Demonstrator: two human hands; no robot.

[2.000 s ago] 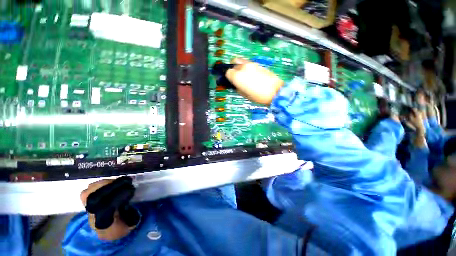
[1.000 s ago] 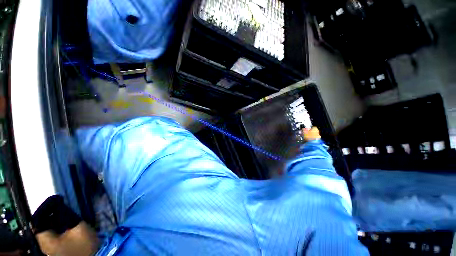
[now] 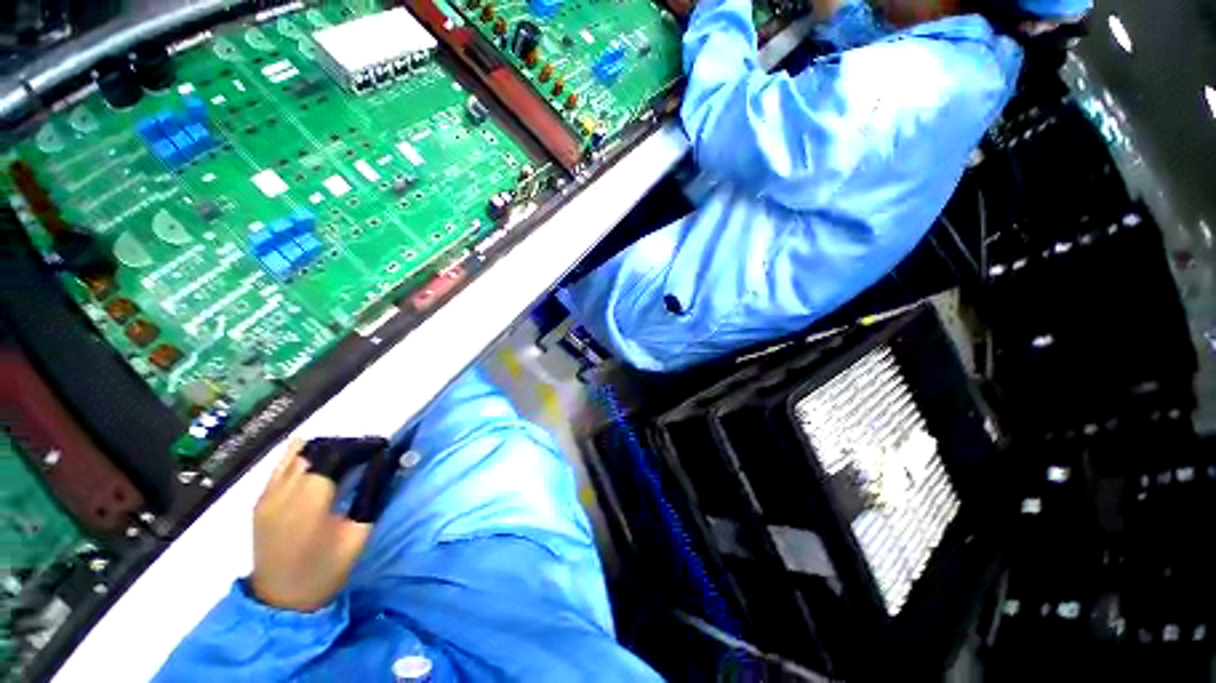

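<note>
My left hand [image 3: 314, 520] is at the rail's near edge, in front of my blue smock. Black coverings are on some of its fingers, which are bent. No part shows in it, but its inner side is hidden. My right hand is out of the picture. A green circuit board [image 3: 360, 220] lies in a black pallet beyond the white conveyor rail [image 3: 387, 387]. On the board stand two clusters of blue box parts [image 3: 284, 246], a white finned block [image 3: 375, 47], black cylinders at the far edge and orange-brown coils [image 3: 140, 332] at the left side.
A person in a blue smock [image 3: 814, 174] works at the line at upper right. A black rack [image 3: 767, 467] with a tray of many white-silver pieces [image 3: 887, 474] stands at lower right. Dark red-brown crossbars [image 3: 514, 87] separate the boards. More dark racks stand at far right.
The view has swung from the floor and racks back towards the line. My right hand, earlier over the tray in the rack, has left the picture. My left hand remains by the rail.
</note>
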